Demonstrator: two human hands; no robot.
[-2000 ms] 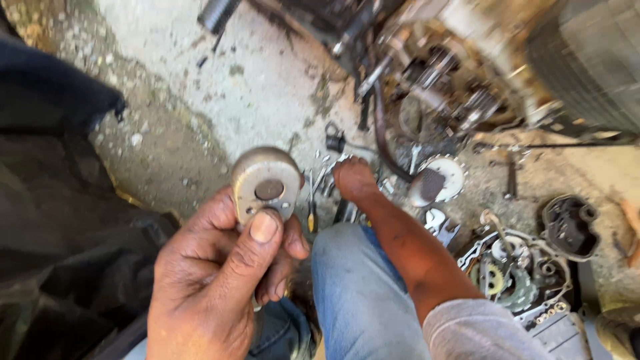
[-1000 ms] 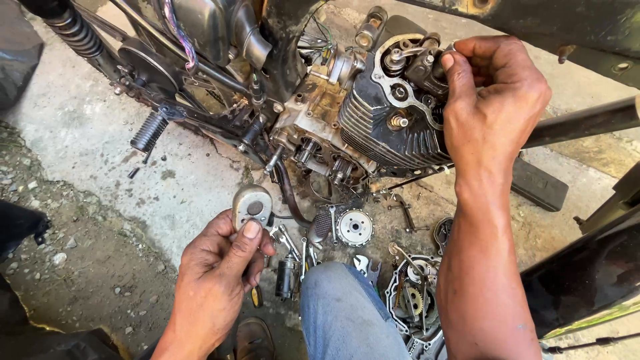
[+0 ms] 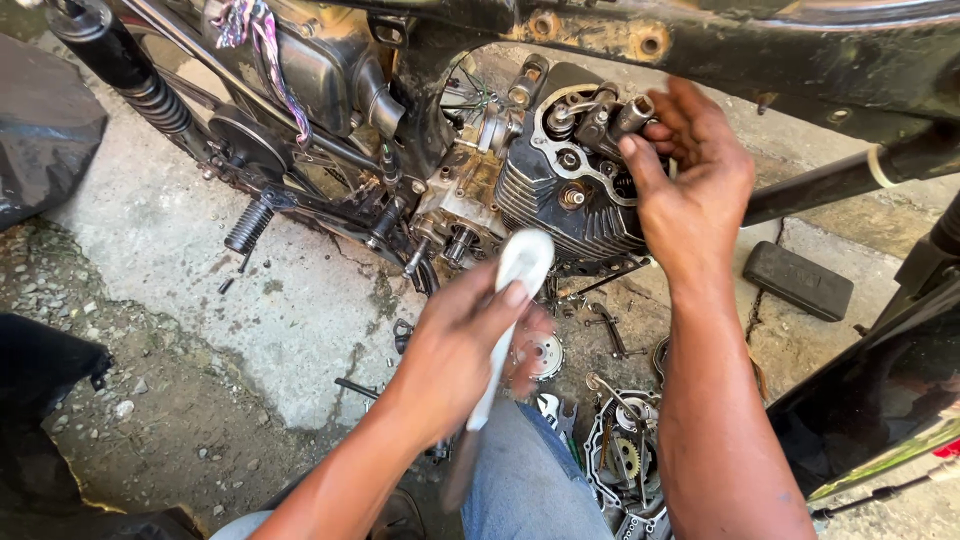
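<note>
My left hand [image 3: 457, 345] grips a ratchet wrench [image 3: 525, 262], its round head up and its handle slanting down toward my knee; motion blurs it slightly. The ratchet is apart from the engine. At the upper right, my right hand [image 3: 694, 165] has its thumb and fingers around a metal socket [image 3: 636, 114], which stands on the rocker arm assembly [image 3: 598, 129] in the open cylinder head [image 3: 550, 142] of a motorcycle engine. Valve springs and a spark plug [image 3: 574, 197] show in the head. Below it are the cooling fins and the crankcase [image 3: 465, 187].
The motorcycle frame tube [image 3: 720, 60] crosses above the engine. A black case [image 3: 799, 280] lies on the concrete at right. A footpeg [image 3: 250, 225] juts out at left. On the ground lie a toothed disc [image 3: 541, 354], an engine cover with gears [image 3: 626, 457] and an adjustable wrench [image 3: 549, 409].
My left hand has moved toward the engine with the ratchet. My right hand, low among the ground parts two seconds ago, has been at the cylinder head since the middle frame. The view has shifted.
</note>
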